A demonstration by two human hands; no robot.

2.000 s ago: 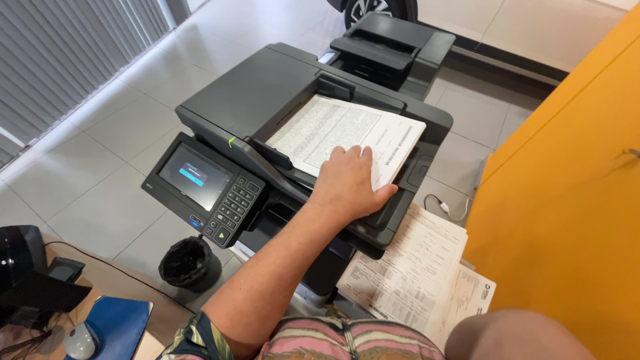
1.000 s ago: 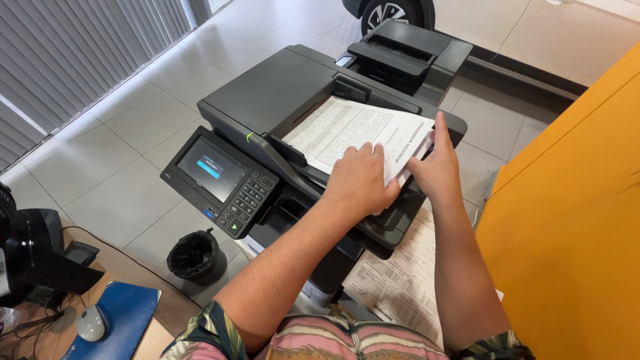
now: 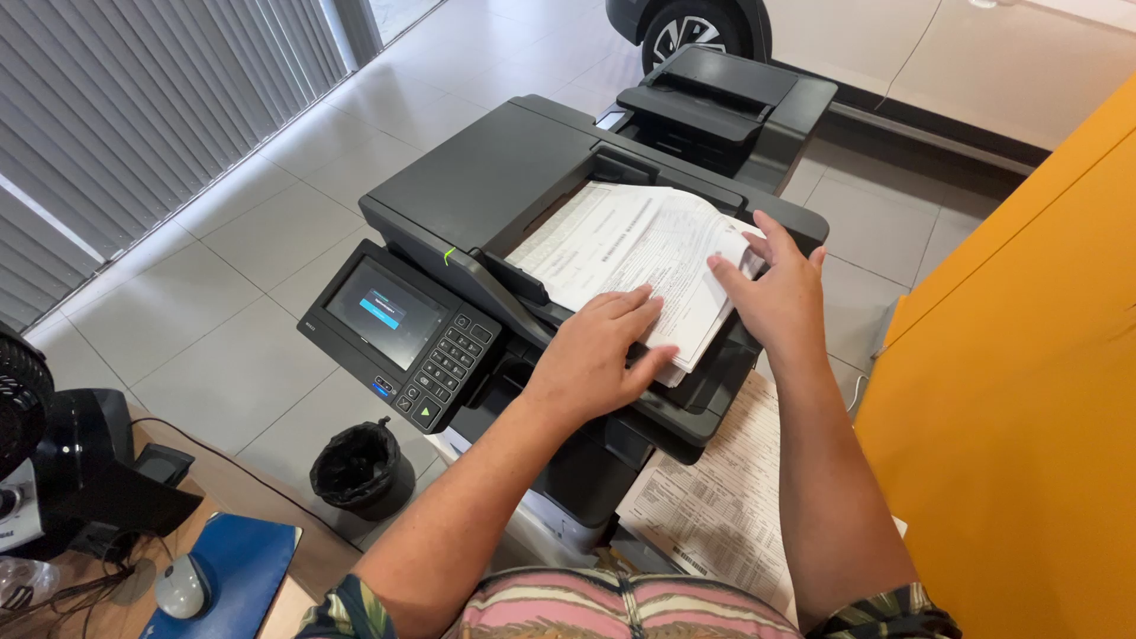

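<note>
A stack of printed paper sheets [image 3: 657,257] lies in the document feeder tray of a black multifunction printer [image 3: 488,169]. My left hand [image 3: 599,355] rests on the near edge of the stack, fingers spread. At the stack's right end, my right hand [image 3: 777,284] grips the corner of the upper sheets between thumb and fingers, and those sheets bow upward. The printer's control panel [image 3: 399,333], with a lit screen and keypad, is left of my left hand. More printed sheets [image 3: 710,497] lie lower down, below the feeder and partly behind my right forearm.
A black-lined waste bin [image 3: 355,466] stands on the tiled floor left of the printer. At lower left a desk holds a blue mouse pad [image 3: 235,568] and a computer mouse [image 3: 183,586]. A yellow panel [image 3: 1021,399] rises at right. A car [image 3: 887,62] stands beyond the printer.
My right hand, out of sight two seconds ago, came to the stack's right edge and now holds raised sheets there. The upper sheets have bent upward. My left hand has stayed at the stack.
</note>
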